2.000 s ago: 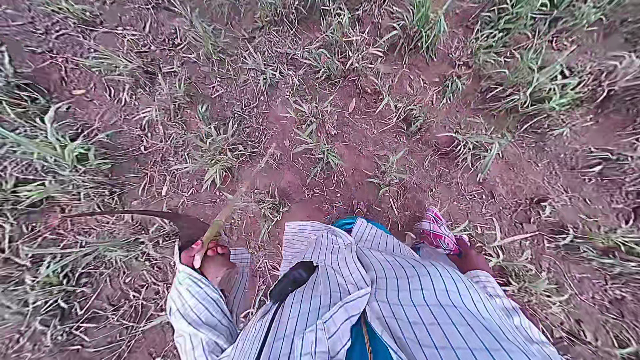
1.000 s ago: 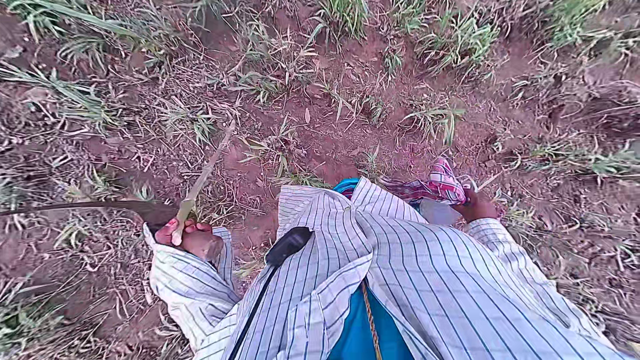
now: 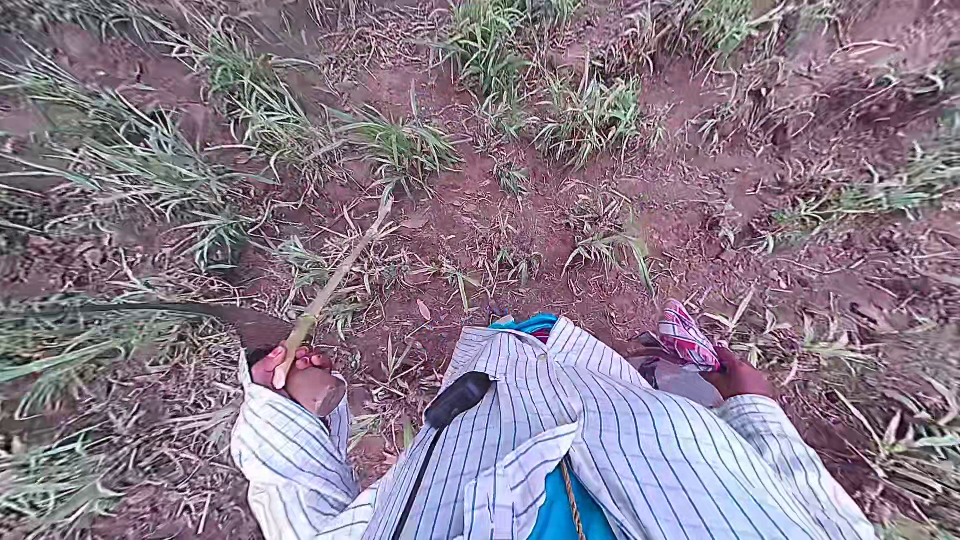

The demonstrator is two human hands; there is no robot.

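At the lower left, my left hand (image 3: 300, 375) is closed around a pale wooden stick (image 3: 337, 277) that points up toward the middle. A dark, long curved blade (image 3: 255, 322) reaches left from the same hand; its handle is hidden. At the right, my right hand (image 3: 739, 376) grips a pink and white checked cloth (image 3: 686, 336). Beneath that cloth a greyish, translucent thing (image 3: 684, 382) shows, too unclear to name. A black device on a cable (image 3: 459, 399) lies against my striped shirt (image 3: 637, 450).
Reddish soil (image 3: 495, 217) bears scattered dry stalks and grass. Green grass tufts (image 3: 405, 146) stand ahead, with denser grass (image 3: 150, 172) at the upper left and more tufts (image 3: 870, 199) at the right.
The ground in view has shifted, with larger grass tufts now ahead. Both hands keep hold of the same things.
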